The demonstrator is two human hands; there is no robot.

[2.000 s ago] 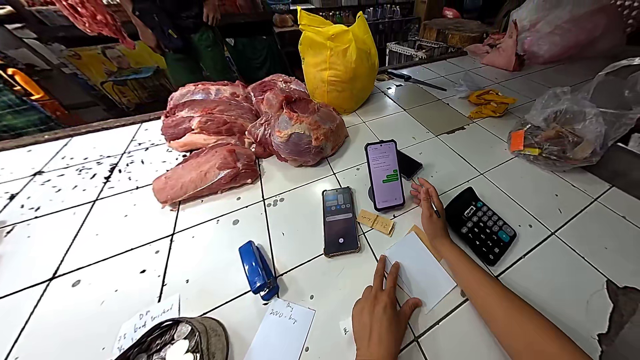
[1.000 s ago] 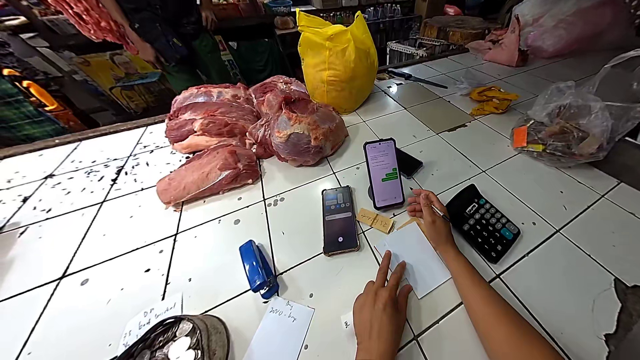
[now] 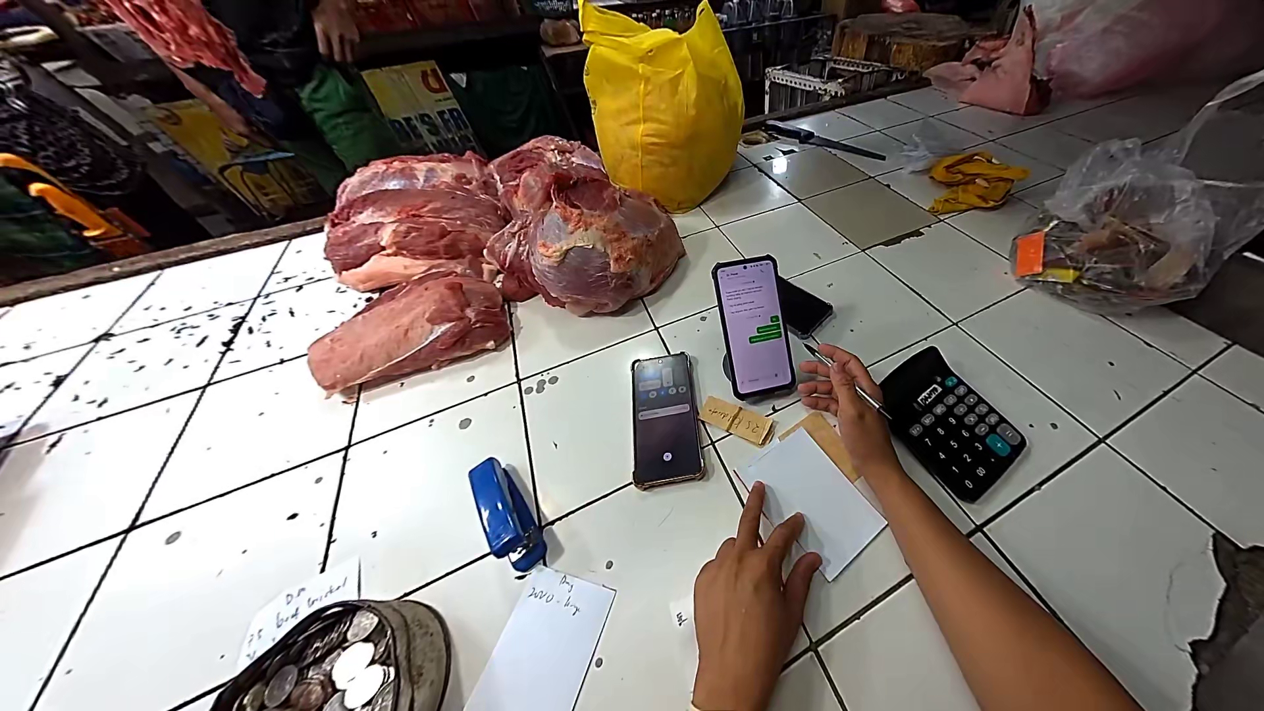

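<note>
My left hand [image 3: 755, 592] lies palm down, its fingertips on the lower left part of a white sheet of paper [image 3: 815, 504]. A pen [image 3: 861, 390] is held in my right hand [image 3: 849, 405], which is beside the lit smartphone [image 3: 755, 331] propped upright. Another smartphone [image 3: 668, 420] lies flat to the left, near a folded brown paper slip [image 3: 737, 420]. More brown paper [image 3: 828, 442] shows under the white sheet. Right of my right hand is a black calculator [image 3: 953, 425]. A blue stapler [image 3: 506, 513] rests above a sheet with handwriting [image 3: 543, 642].
Large cuts of raw meat [image 3: 405, 326] and a yellow bag [image 3: 664, 109] stand at the back of the tiled counter. A knife [image 3: 825, 141], yellow cloth [image 3: 978, 182] and clear plastic bag [image 3: 1136, 232] lie back right. A tin of coins [image 3: 420, 652] sits front left. A person stands beyond.
My right hand has moved slightly up and away from the white sheet, toward the propped phone. The sheet has turned a little under my left hand, which stays about where it was.
</note>
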